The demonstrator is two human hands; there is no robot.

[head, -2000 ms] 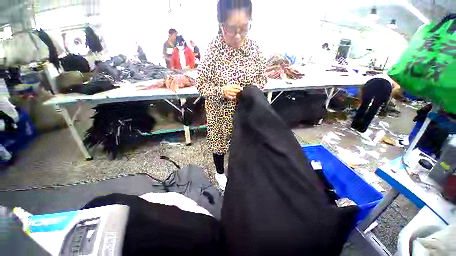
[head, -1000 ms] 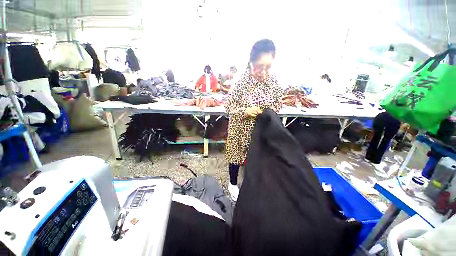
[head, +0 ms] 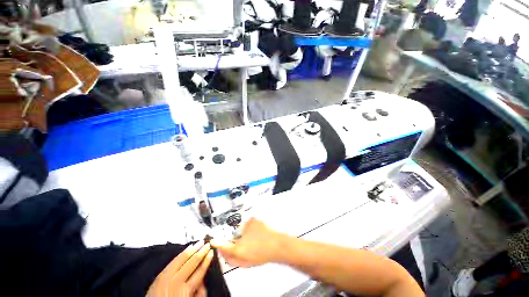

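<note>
The black garment (head: 127, 267) lies on the white machine table at lower left, its edge under the left end of the white sewing machine head (head: 243, 152). My left hand (head: 183, 272) holds the garment near that edge, fingers close together and pointing at the presser foot area (head: 207, 236). My right hand (head: 249, 243) is curled just right of the needle, fingertips at the garment's edge; whether they pinch it is hidden. Two black fabric strips (head: 282, 156) hang over the machine head.
A blue crate (head: 110, 136) stands behind the table. Brown pieces with white edges (head: 43, 75) are piled at upper left. A control panel (head: 386, 154) is on the head's right end. A person's shoe (head: 463, 283) and patterned clothing show at lower right.
The view has swung left and down from the standing person and raised black cloth to the sewing machine. Both my hands are now in view at the needle.
</note>
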